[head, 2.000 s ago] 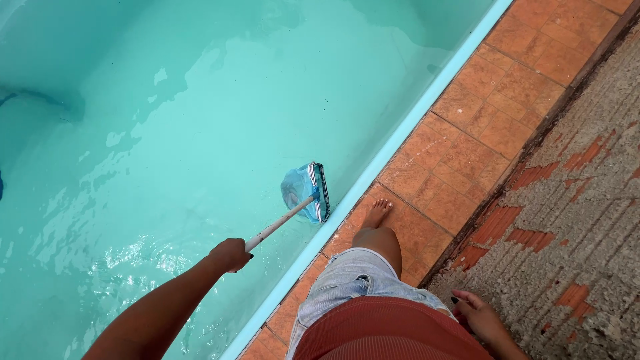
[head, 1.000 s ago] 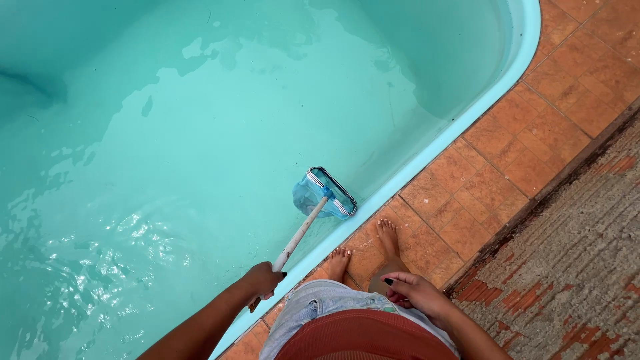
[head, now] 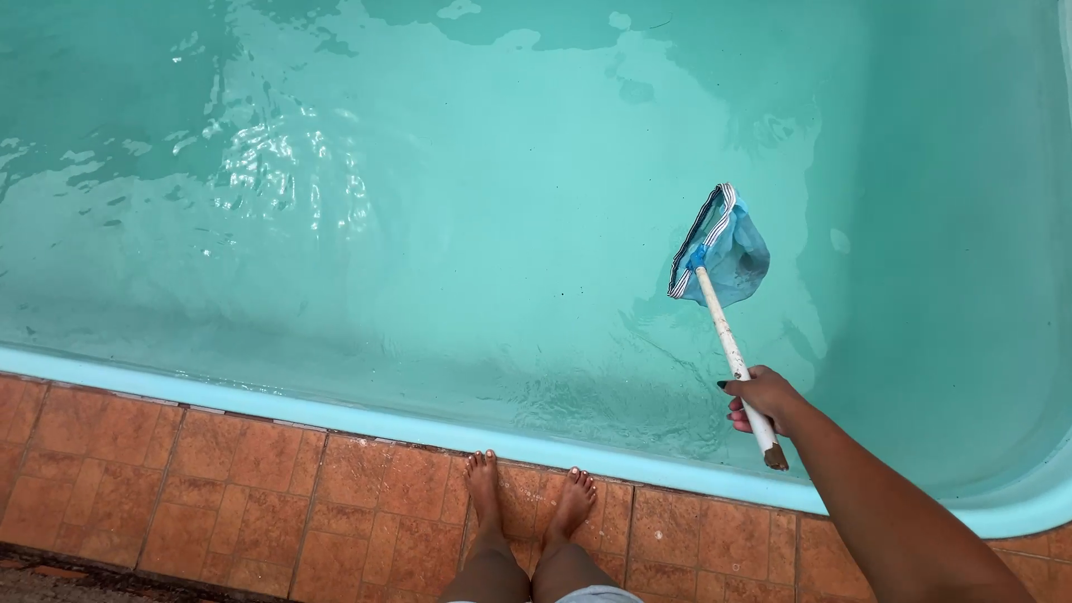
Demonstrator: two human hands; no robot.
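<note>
My right hand (head: pixel 760 400) is closed around the lower part of the white handle (head: pixel 722 327) of a pool skimmer net, its thumb lying along the handle. The handle's broken-looking brown end sticks out just below the hand, near the pool's rim. At the upper end, a blue clip joins the handle to a striped frame with a blue mesh bag (head: pixel 741 260), which bulges to the right over the pool water (head: pixel 502 209). Some dark matter shows in the lower mesh. My left hand is out of view.
The light blue pool rim (head: pixel 352 414) runs along the near side and curves up at the right corner. My bare feet (head: pixel 572 502) stand on orange tiles (head: pixel 243 502) at its edge. Rough ground shows at the lower left. Small dark specks dot the pool.
The skimmer has passed from my left hand, which held it in both earlier frames, to my right hand. The view has turned strongly, with the pool edge now running across the bottom.
</note>
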